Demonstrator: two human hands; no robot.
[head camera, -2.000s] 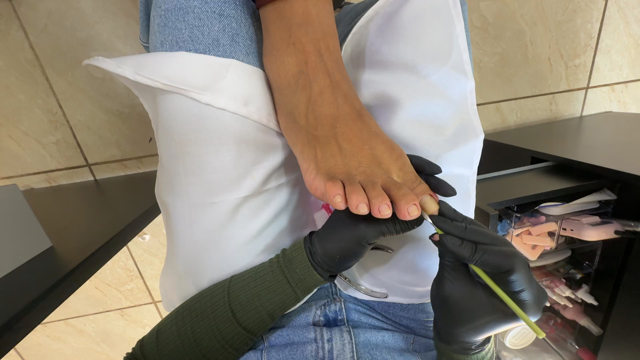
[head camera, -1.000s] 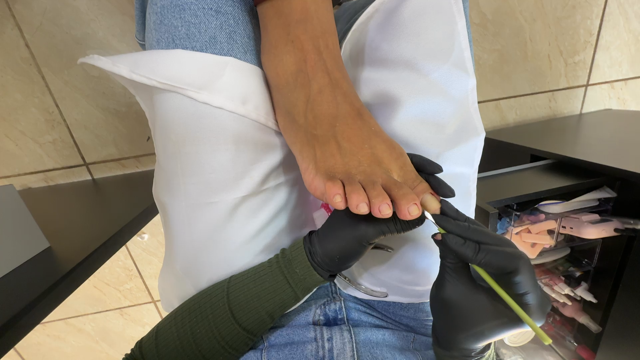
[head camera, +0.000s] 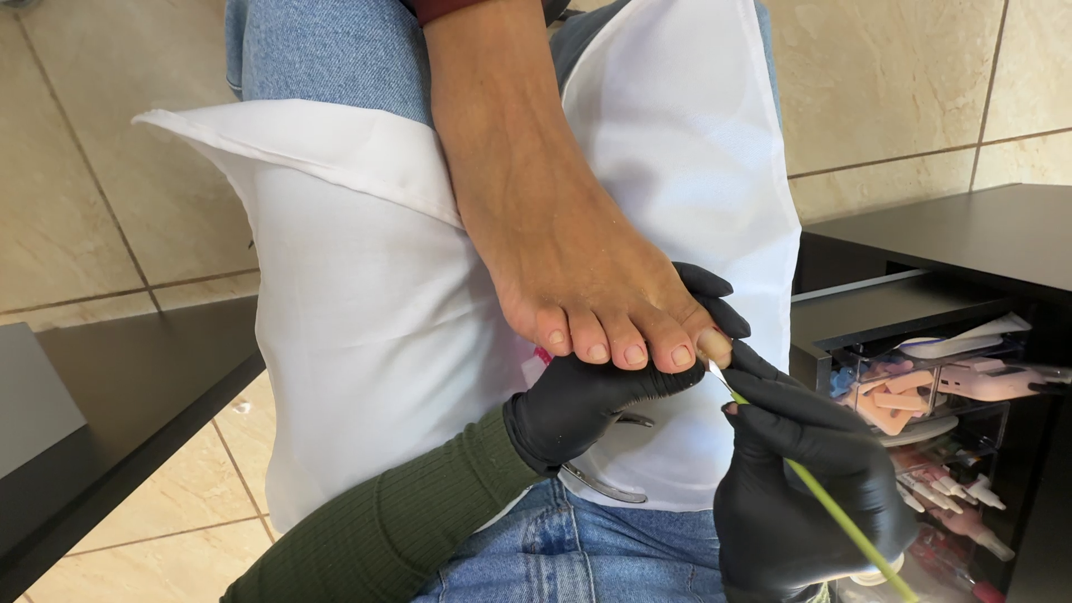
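Note:
Another person's bare foot (head camera: 561, 226) rests on a white cloth (head camera: 360, 335) spread over my jeans. My left hand (head camera: 586, 410), in a black glove, holds the foot's front from below, its fingertips showing beside the big toe. In my right hand (head camera: 804, 469), also gloved in black, is a thin green-handled tool (head camera: 837, 515) with a white tip. That tip meets the lower edge of the big toe's nail (head camera: 714, 346). A metal tool with curved handles (head camera: 605, 486) lies on the cloth under my left wrist, its working end hidden.
At right, below a dark tabletop (head camera: 963, 226), an open drawer unit holds clear trays with orange blocks (head camera: 892, 402), a pink device (head camera: 988, 378) and several tubes (head camera: 930, 486). A dark surface (head camera: 167, 368) stands at left. A round white lid (head camera: 875, 576) shows beneath my right hand.

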